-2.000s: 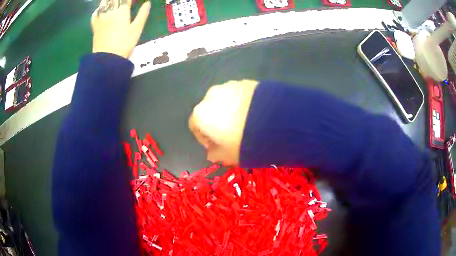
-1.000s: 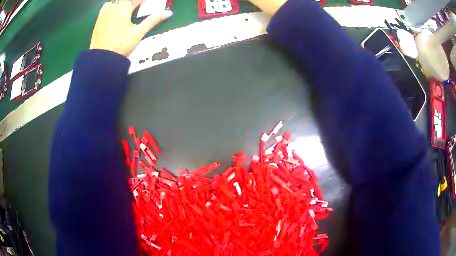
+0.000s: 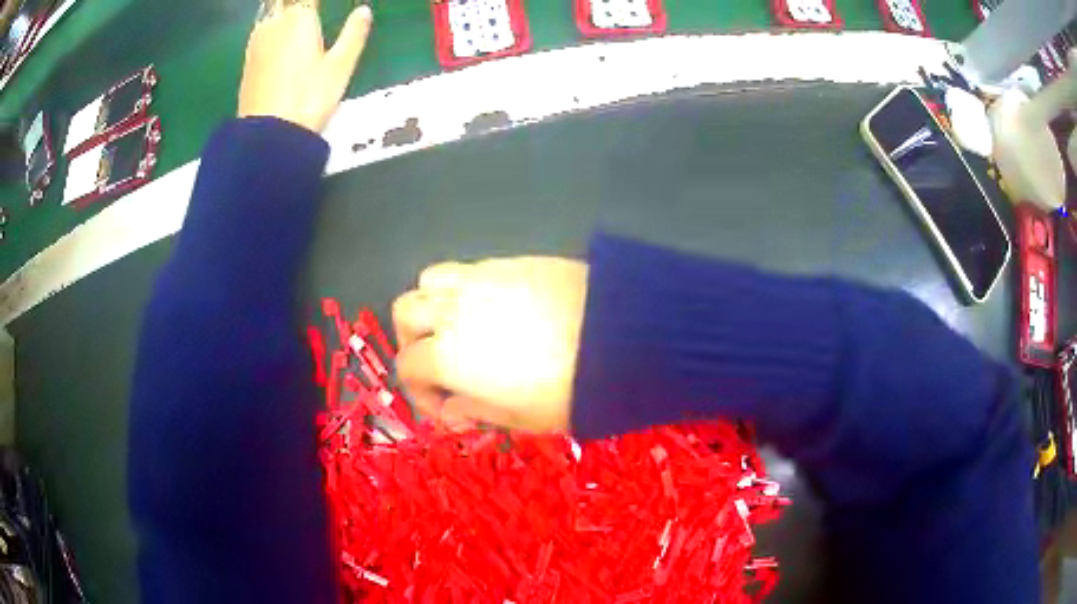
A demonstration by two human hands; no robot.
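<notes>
A heap of small red strips (image 3: 555,519) lies on the dark worktop nearest me. My right hand (image 3: 490,342) is over the heap's upper left part with its fingers bent down; the fingertips are hidden, so I cannot tell whether it holds a strip. My left hand (image 3: 293,59) is over the green belt at the top left, thumb apart, its fingers cut off by the picture's top edge. A red-framed unit with a white spotted panel (image 3: 481,28) lies on the belt to the right of my left hand.
More red-framed units lie along the belt, one at top centre (image 3: 621,14) and a pair at left (image 3: 112,159). A white chipped rail (image 3: 709,61) borders the belt (image 3: 189,71). A smartphone (image 3: 941,189), a long red unit (image 3: 1037,283) and an off-white fixture (image 3: 1027,148) are at right.
My right hand has come down from the belt to the heap. My left hand has moved slightly right and no longer shows a unit beneath it. The units on the belt have shifted.
</notes>
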